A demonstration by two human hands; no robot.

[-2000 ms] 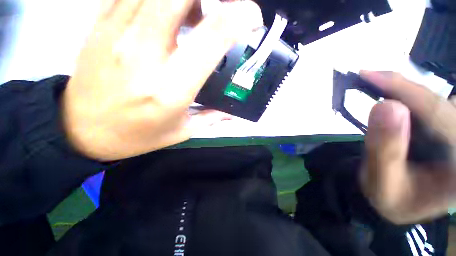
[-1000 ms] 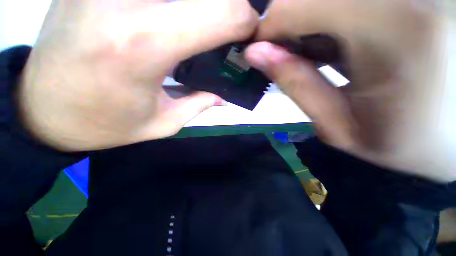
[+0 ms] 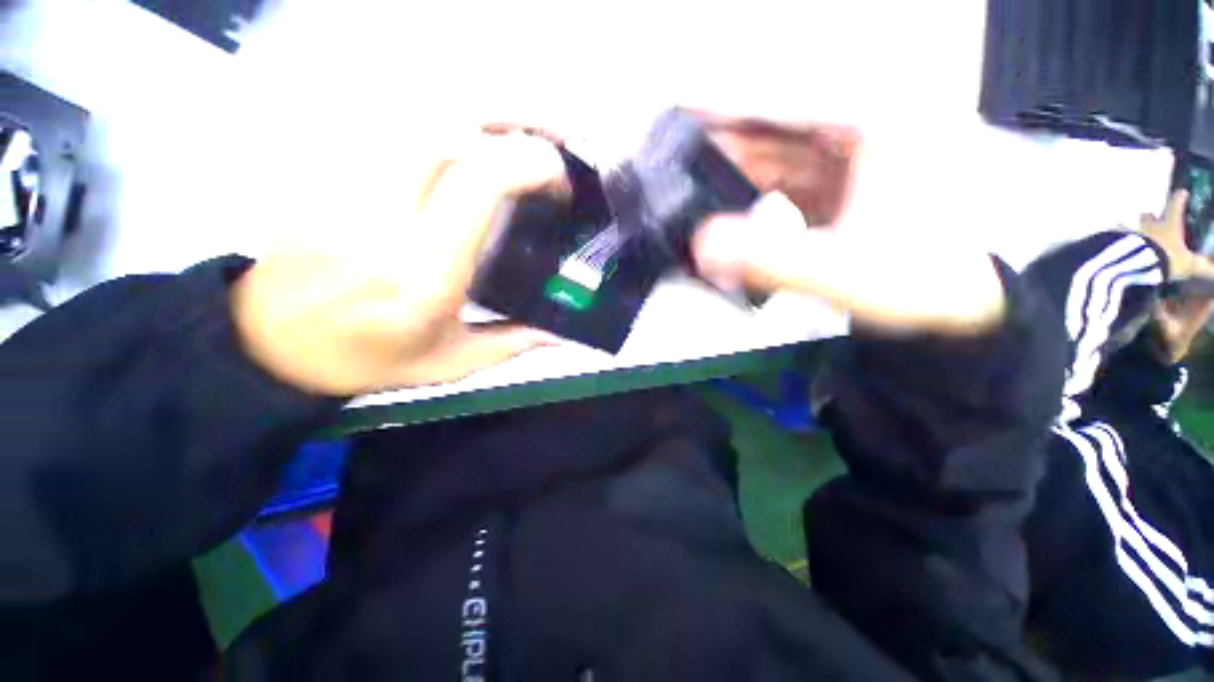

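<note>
My left hand [image 3: 386, 267] holds a black back cover [image 3: 526, 273] by its left side, above the bench near its front edge. A small green circuit board [image 3: 573, 291] shows in the cover, with a white plug on it. A ribbon cable [image 3: 602, 249] runs from the plug up to the right, to a blurred black part [image 3: 686, 187]. My right hand [image 3: 786, 253] holds that black part at its lower right. The part looks like a module half, but blur hides its details.
The white bench top [image 3: 439, 67] has a green front edge [image 3: 559, 386]. A stack of black covers [image 3: 1085, 67] stands at the upper right. A black part [image 3: 40, 187] lies at the far left. Another person's white-striped sleeve [image 3: 1112, 287] and hand [image 3: 1174, 273] are at the right.
My right hand came from the right to the cover, then moved slightly away with the cabled black part. The thin black frame it held earlier is not identifiable now. The view has widened over the bench.
</note>
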